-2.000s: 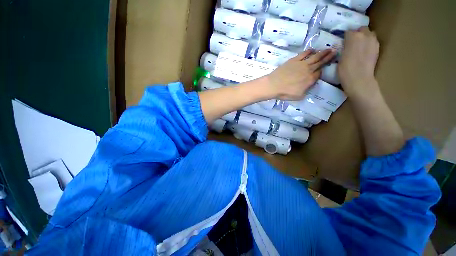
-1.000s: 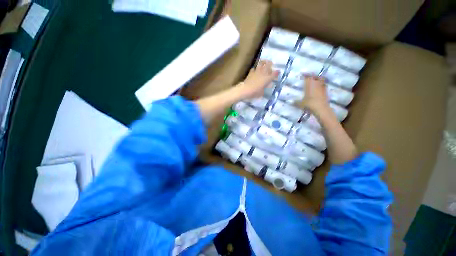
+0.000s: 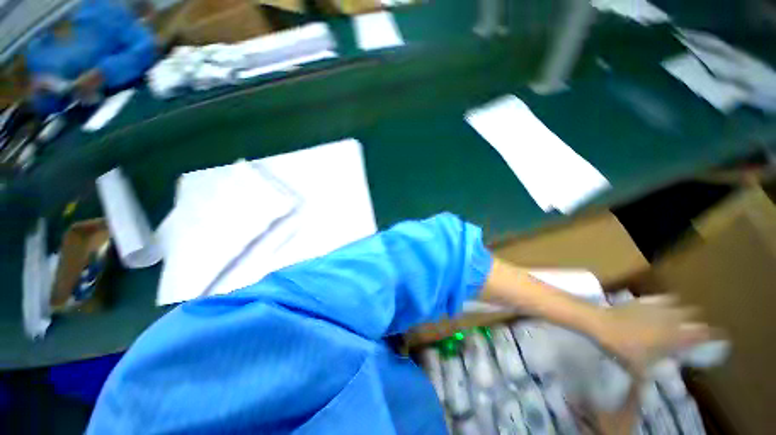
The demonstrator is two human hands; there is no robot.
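White cylindrical units lie in rows in the open brown carton at the lower right. Green lights glow at the rows' near-left end. My left hand reaches over the units, motion-blurred. A pale cylindrical piece shows beside its fingertips; whether it is gripped is unclear. My right hand is only partly visible below it, blurred and low in the picture; its fingers cannot be made out. A white strip lies along the carton's bench-side edge, partly behind my left forearm.
The green bench holds large white sheets, a narrow sheet stack and a small brown box with small parts. A person in blue is at the far left. A pale post stands on the bench.
The view has swung left and up, showing more bench and another person. The carton now appears at the lower right. My right hand has become mostly hidden.
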